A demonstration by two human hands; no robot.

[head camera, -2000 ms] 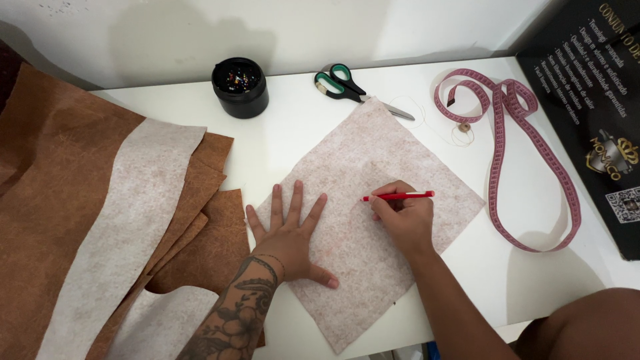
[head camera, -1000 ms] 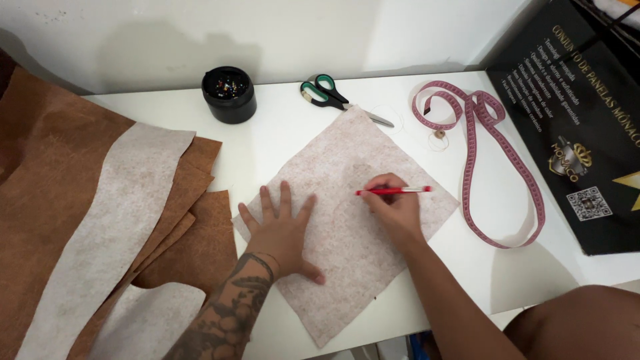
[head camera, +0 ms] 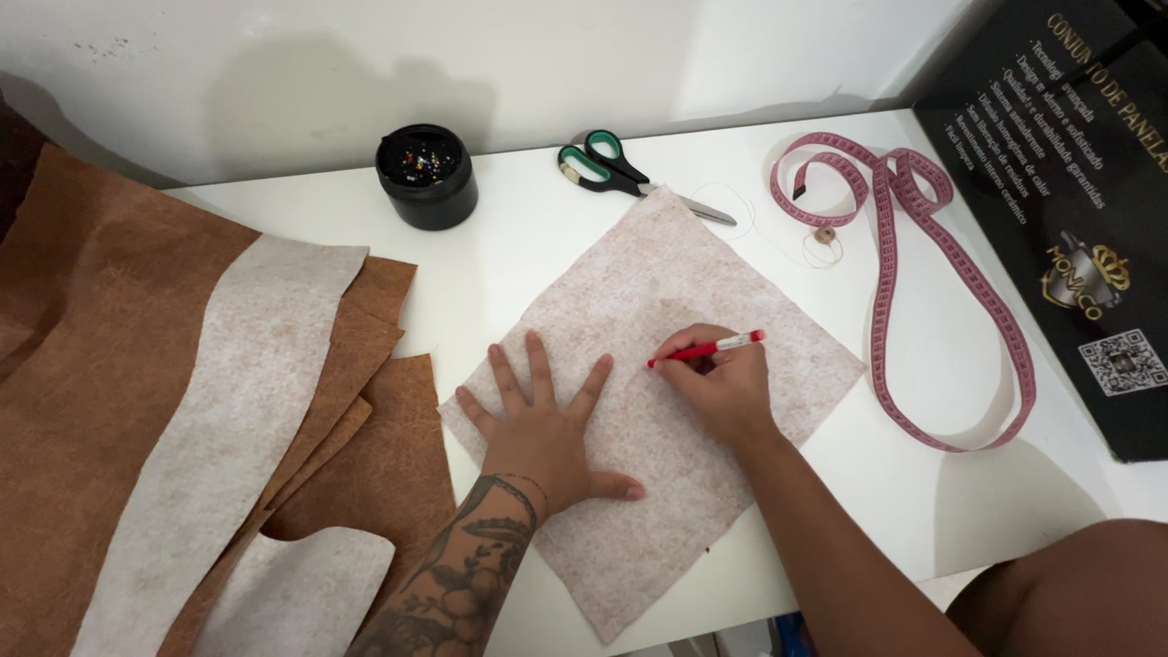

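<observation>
A pale, mottled square of fabric-backed material [head camera: 639, 538] lies turned like a diamond on the white table. My left hand [head camera: 538, 443] rests flat on its left part, fingers spread, holding nothing. My right hand [head camera: 721, 388] grips a red pen [head camera: 707, 349] with a white section, its tip at the middle of the square. Scissors with black and green handles [head camera: 607, 169] lie at the top corner, the blades partly under the material. Whether the pen has left a line cannot be made out.
Brown leather-like sheets [head camera: 100, 365] with pale backing cover the left side. A black jar [head camera: 427, 178] of small colourful pieces stands near the wall. At right are a pink measuring tape [head camera: 883, 301], a small spool [head camera: 825, 235] with loose thread and a black printed box [head camera: 1049, 182].
My right hand, with the pen, has shifted slightly towards the middle of the square. My left hand stays spread on the material. The view has moved a little.
</observation>
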